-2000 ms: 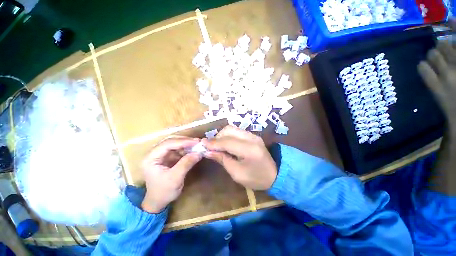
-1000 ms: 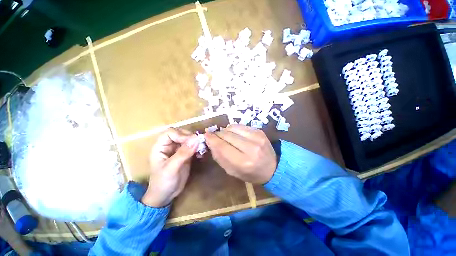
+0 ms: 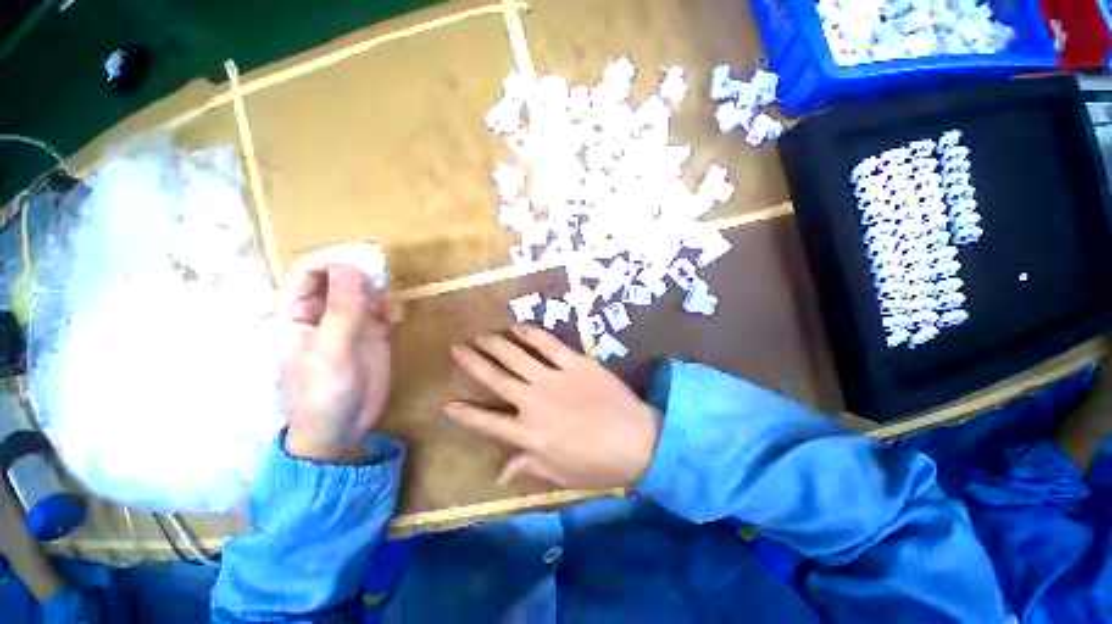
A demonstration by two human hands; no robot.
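Note:
My left hand (image 3: 338,354) is raised near the bag, its fingers closed on a small white plastic part (image 3: 366,262), which is blurred and partly hidden by the fingers. My right hand (image 3: 555,408) lies palm down on the bench with its fingers spread and holds nothing that I can see. A loose pile of white plastic parts (image 3: 610,177) lies at bench centre, just beyond my right hand. A few of them lie close to its fingertips.
A shiny clear bag (image 3: 159,354) is at left, beside a grey-white cylinder with a blue end (image 3: 43,488). At right, a black tray (image 3: 1037,195) holds rows of white parts. A blue bin (image 3: 799,61) and a red bin (image 3: 1079,31) stand beyond. Another person's arm (image 3: 24,555) shows lower left.
My hands have moved apart. My left hand has gone left and up with a white part. My right hand has opened flat on the bench. Another person's hand has left the tray's right side.

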